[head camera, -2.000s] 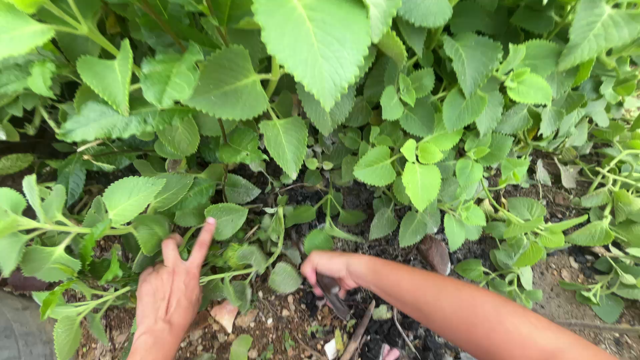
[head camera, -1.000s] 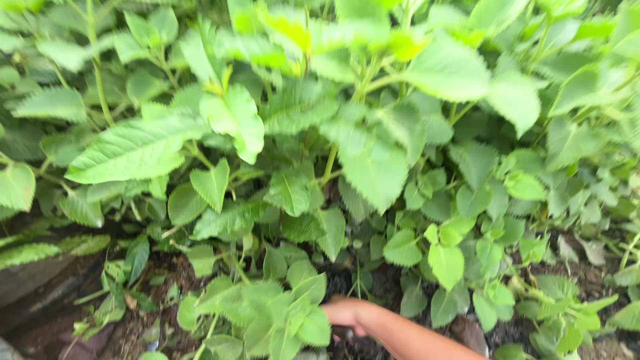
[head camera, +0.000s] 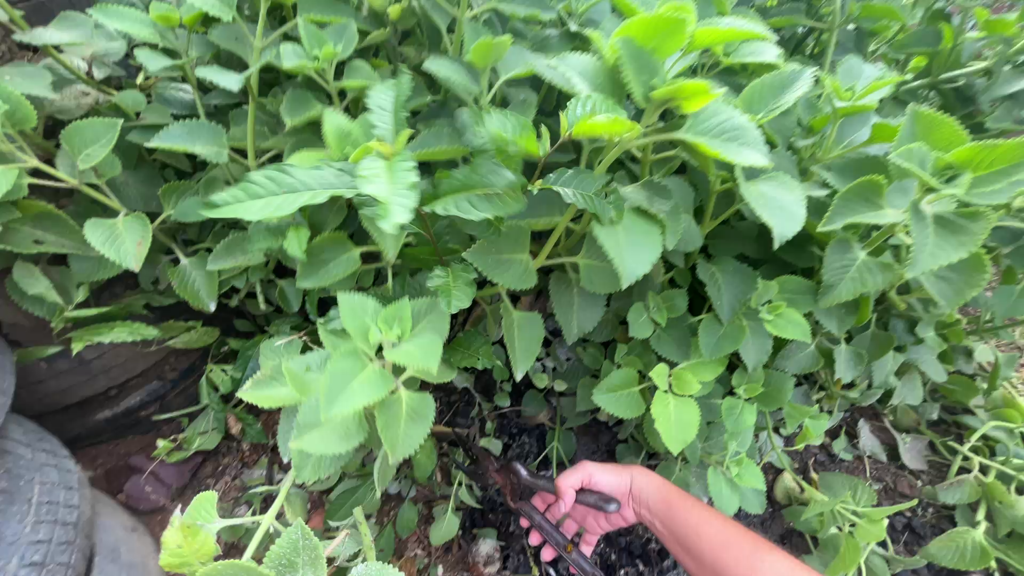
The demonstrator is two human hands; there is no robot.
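My right hand (head camera: 588, 500), low and right of centre, has its thumb between the dark metal handles of rusty pruning shears (head camera: 520, 484) and its fingers around them, somewhat loosely. The shears' blades point up and left into the shade beneath the foliage, and whether they touch a stem cannot be told. Left of the shears stands a leafy shoot (head camera: 360, 384) with pale green, scalloped leaves, slightly blurred. My left hand is not visible.
Dense green plants (head camera: 496, 192) fill the upper view. Worn tyres (head camera: 40, 496) lie at the lower left. Dark soil (head camera: 608, 552) with debris shows under the leaves, and a reddish stone (head camera: 156, 480) lies near the tyres.
My left hand, on the stems at the lower left two seconds ago, has gone out of view. The leafy shoot has come up beside the shears. The view has shifted, showing the tyres.
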